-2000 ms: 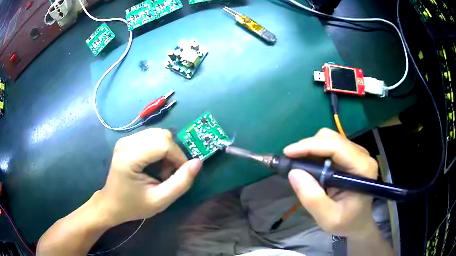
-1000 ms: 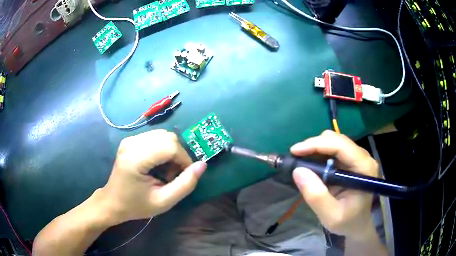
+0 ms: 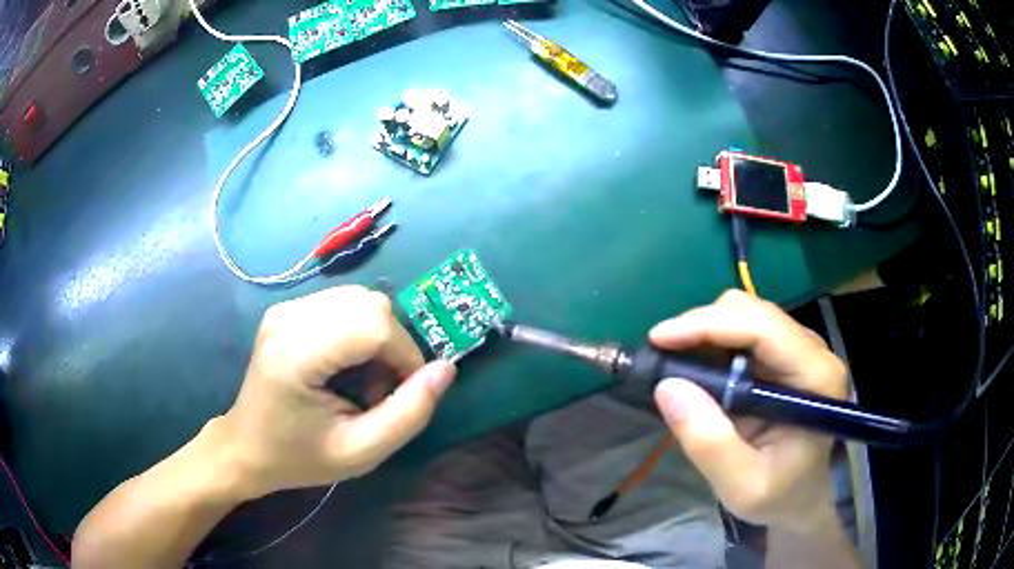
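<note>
A small green circuit board is tilted over the mat, its flat side with small parts facing up. My left hand grips its lower left edge between thumb and fingers. My right hand holds a soldering iron by its black handle. The iron's metal tip is at the board's lower right corner; whether it touches cannot be told. A thin wire hangs below my left hand.
On the green mat lie a board with tall parts, alligator clips, a yellow-orange tool and a red USB tester. Flat green boards lie at the back. A dark-red box stands upper left.
The view has shifted slightly. The iron's tip stays by the board's lower right corner, and both hands keep nearly the same pose and hold.
</note>
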